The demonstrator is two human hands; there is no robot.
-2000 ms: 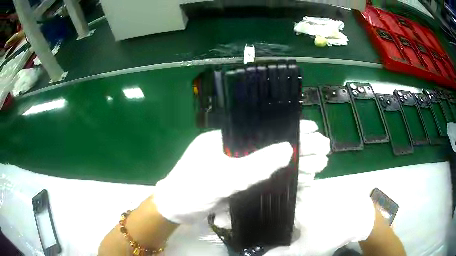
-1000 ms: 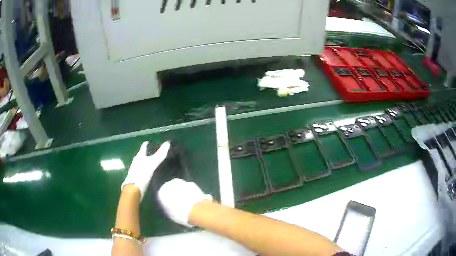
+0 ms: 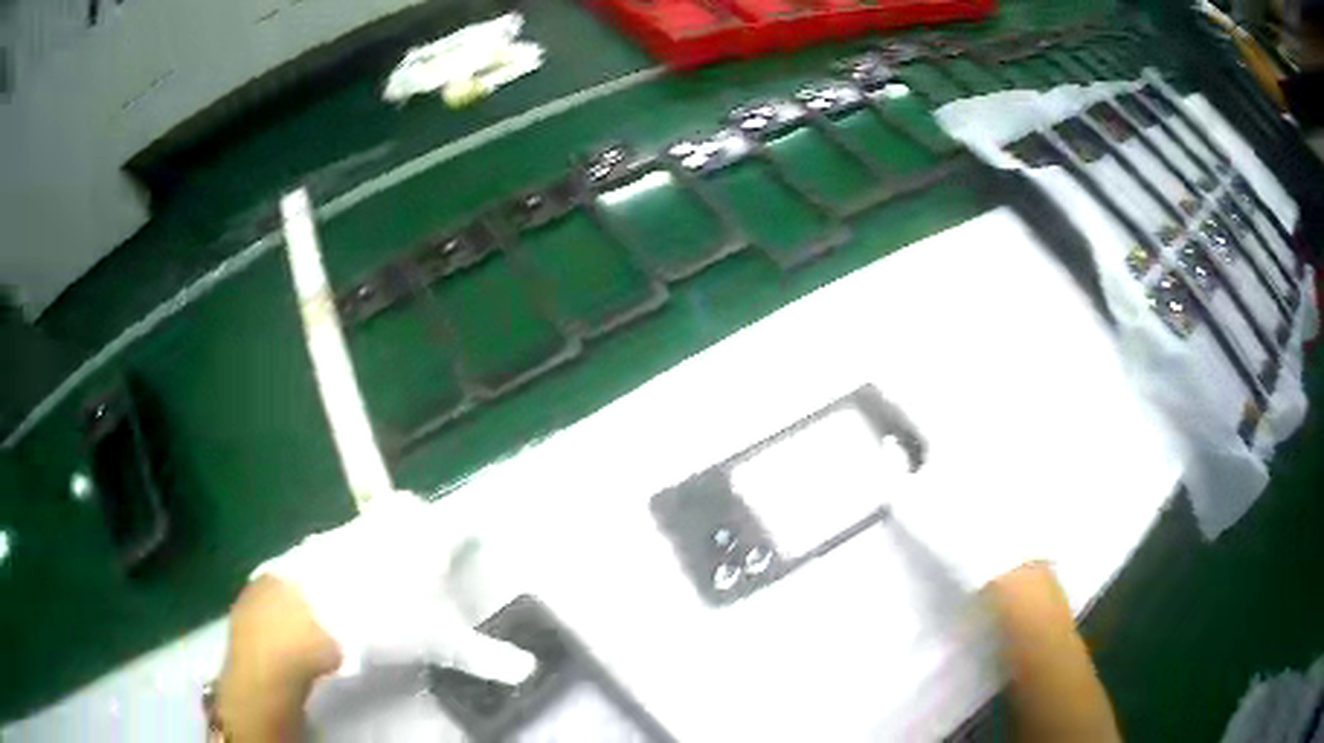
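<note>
My left hand (image 3: 385, 595), in a white glove, is at the lower left with its fingers on the dark camera end of a phone frame (image 3: 545, 694); the picture's bottom edge cuts this frame off. My right hand (image 3: 944, 544), in a white glove that blends into the white cover, holds the far end of another phone frame (image 3: 697, 530). That frame lies slanted over the white cover (image 3: 1002, 334), its camera holes towards the left. A dark block of stacked frames (image 3: 128, 472) is alone on the green belt at the left.
A white stop bar (image 3: 334, 363) crosses the green belt (image 3: 233, 407). Several black frames (image 3: 501, 312) lie in a slanting row beyond it. A red tray (image 3: 755, 26) and crumpled white cloth (image 3: 465, 61) are at the back. White-lined rows of frames (image 3: 1162, 218) are at the right.
The view has turned right and down. My hands have let go of the dark stack on the belt and moved to single frames over the white cover.
</note>
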